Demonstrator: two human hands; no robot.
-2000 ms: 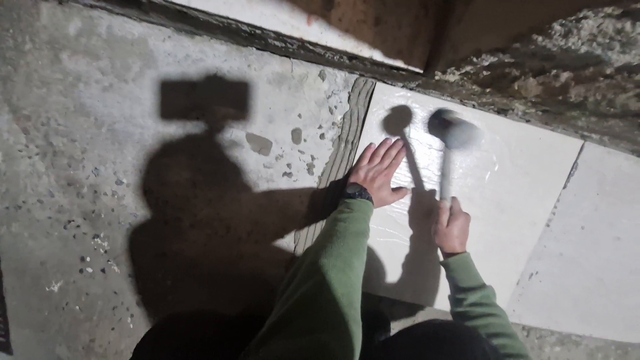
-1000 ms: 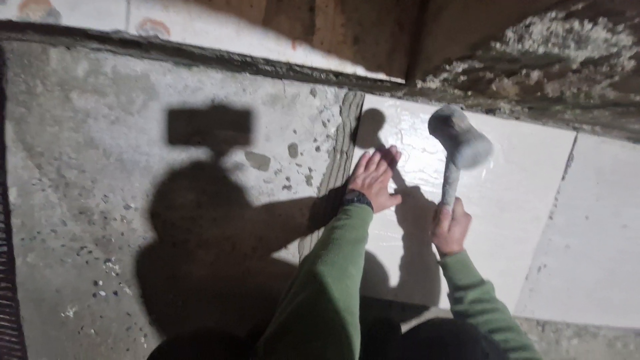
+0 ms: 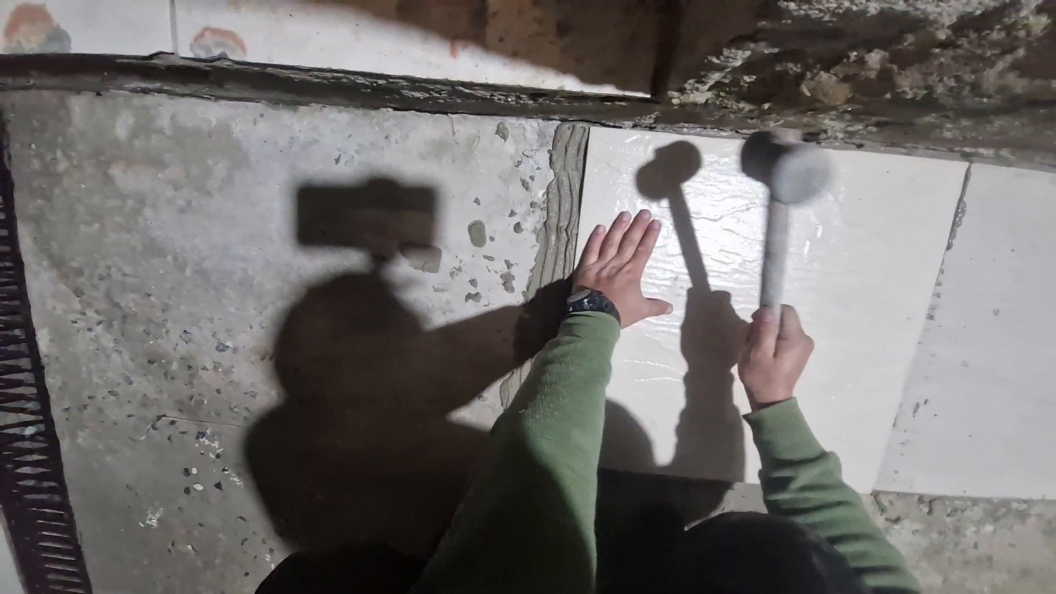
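A large pale floor tile (image 3: 858,330) with a glossy, streaked surface lies in the middle right. My left hand (image 3: 620,268), with a dark watch at the wrist, rests spread near the tile's left edge. My right hand (image 3: 775,355) grips the handle of a rubber mallet (image 3: 784,169); its head, one end dark and the other grey, is raised above the tile, and its shadow falls to the left. Ridged mortar (image 3: 561,202) runs along the tile's left edge.
A second pale tile (image 3: 990,330) adjoins at the right, with a joint between. Rough concrete (image 3: 148,247) spreads on the left, carrying my shadow. A dark metal grating (image 3: 29,429) borders the far left. A wall base with white tiles (image 3: 330,37) and crumbly masonry (image 3: 874,74) crosses the top.
The mallet head has shifted and turned in my right hand since one second ago. My left hand remains spread on the tile.
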